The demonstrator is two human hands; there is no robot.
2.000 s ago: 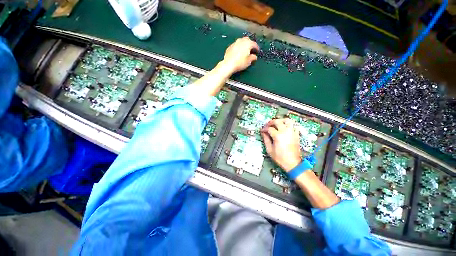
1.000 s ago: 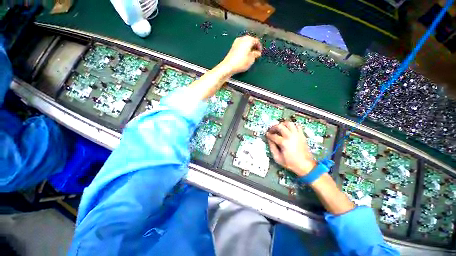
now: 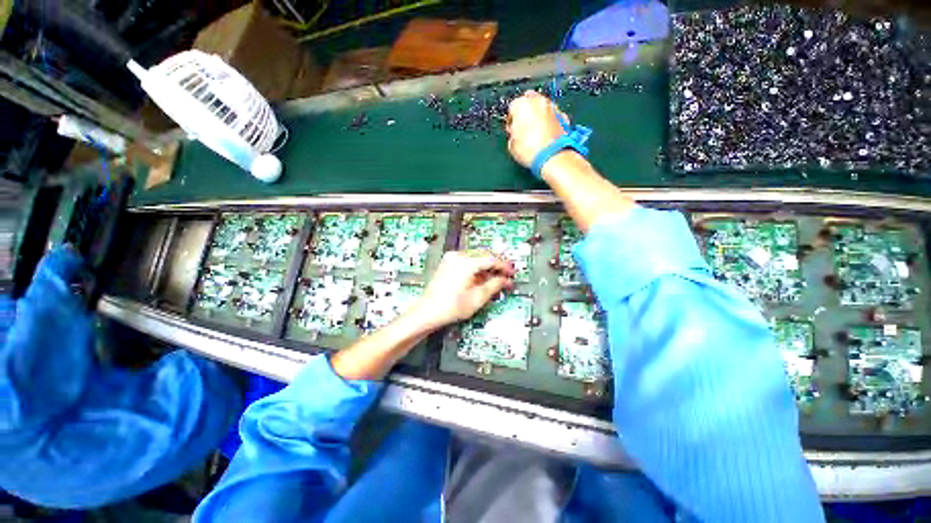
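Observation:
My left hand (image 3: 468, 288) is over a frame of four green circuit boards. Its fingertips are pinched at the lower edge of the upper left board (image 3: 500, 239), above the lower left board (image 3: 496, 333). Whether they hold a small part is too small to tell. My right hand (image 3: 536, 129), with a blue wrist strap (image 3: 561, 149), is at the loose pile of dark components (image 3: 480, 112) on the green mat (image 3: 337, 163). Its fingers point down and are partly hidden, so I cannot tell what it holds. My right sleeve hides part of the boards.
A white fan (image 3: 209, 107) stands on the mat at left. A large heap of dark components (image 3: 796, 92) lies at back right. More framed boards (image 3: 245, 255) sit along the conveyor, with its silver front rail (image 3: 490, 419). A person's blue sleeve (image 3: 61, 388) is at left.
The view has turned. My right hand has moved from the boards to the loose pile. My left hand has moved from the pile back to the boards.

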